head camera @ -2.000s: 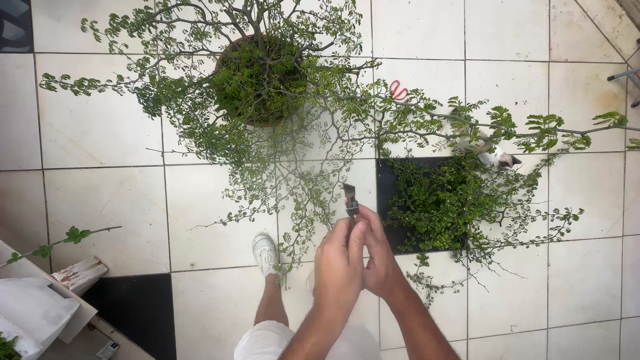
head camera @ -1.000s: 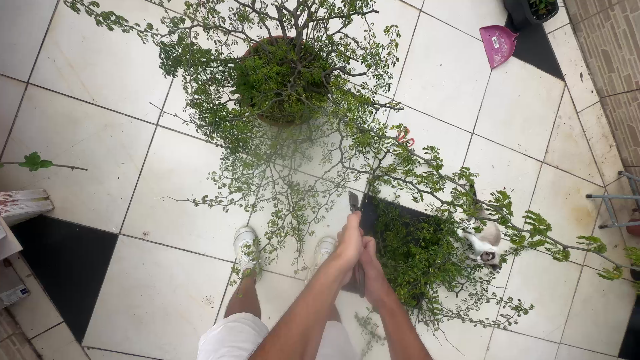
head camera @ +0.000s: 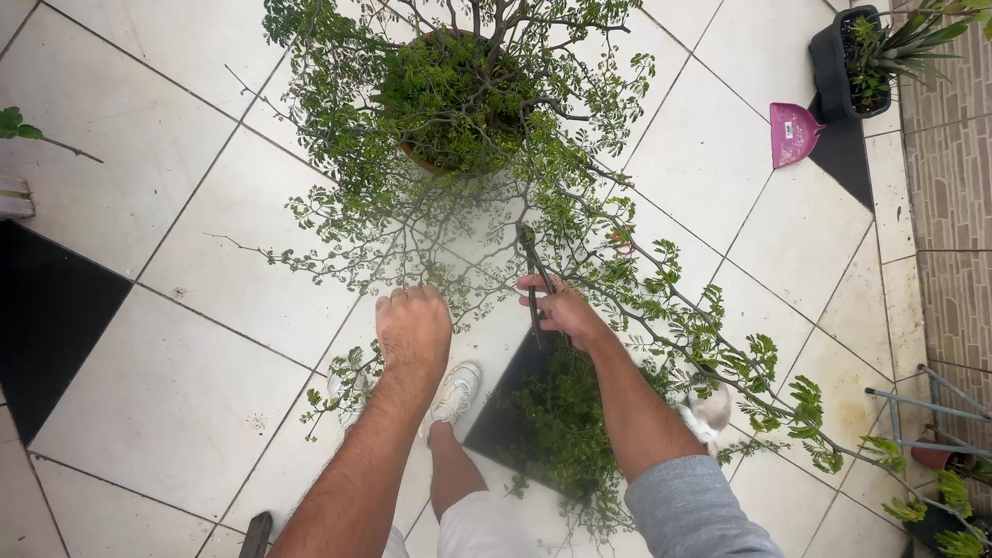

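A branching potted tree [head camera: 465, 101] with small green leaves stands in a round terracotta pot, its limbs spreading over the floor. My right hand [head camera: 562, 306] holds a dark metal cutting tool [head camera: 535, 271], seemingly shears, whose tip reaches among the twigs below the pot. My left hand [head camera: 415, 322] is closed around a thin twig, its leafy end [head camera: 345, 376] showing beside the wrist; the rest of the twig is hidden by the fingers. A heap of leafy cuttings [head camera: 562, 418] lies under my right forearm, partly on a black floor tile.
A long leafy branch [head camera: 697, 314] stretches to the lower right. Under it a white and grey cat [head camera: 707, 411] is on the floor. A pink dustpan [head camera: 792, 136] lies by a black planter [head camera: 833, 66]. Metal legs [head camera: 899, 399] stand at the right edge, near my shoes [head camera: 453, 391] nothing stands upright.
My hands were together around the tool; now they are apart. My left hand has moved left and closed on a twig, while the tool is in my right hand. The view has turned.
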